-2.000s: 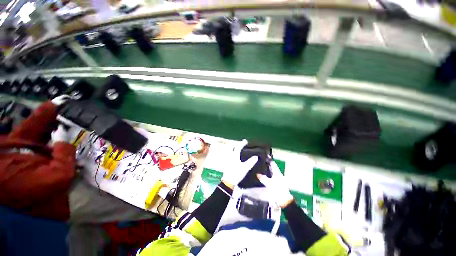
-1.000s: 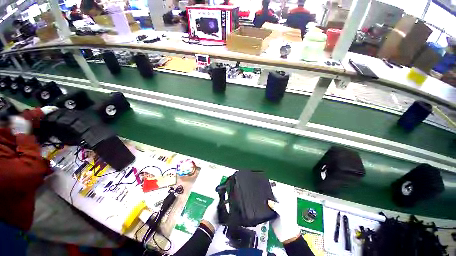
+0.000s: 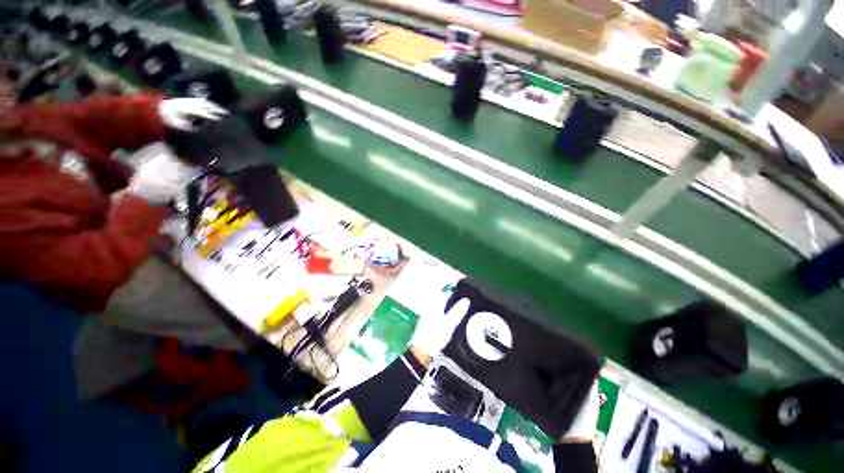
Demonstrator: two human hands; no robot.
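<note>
A black boxy housing (image 3: 541, 356) lies tilted over the bench in front of me, with a white ring around a dark centre on its left face. My left hand (image 3: 442, 325), in a white glove, holds its left end. My right hand (image 3: 585, 416), also white-gloved and partly hidden behind the housing, is at its lower right end. A small flat dark device (image 3: 453, 386) lies right in front of my body, just below the housing. Green printed sheets (image 3: 390, 325) lie on the bench left of the housing and partly under it.
A green conveyor (image 3: 435, 217) carries black housings (image 3: 699, 346) beyond the bench. A yellow tool (image 3: 284, 309) and a black corded tool (image 3: 335, 312) lie at left. Two dark sticks (image 3: 641, 436) and a black heap (image 3: 717, 458) are at right. A co-worker's red sleeve (image 3: 83, 222) is at far left.
The housing has turned, so its ringed face now shows, and it reaches further right. My right hand has moved right with its end. The view has tilted and shifted.
</note>
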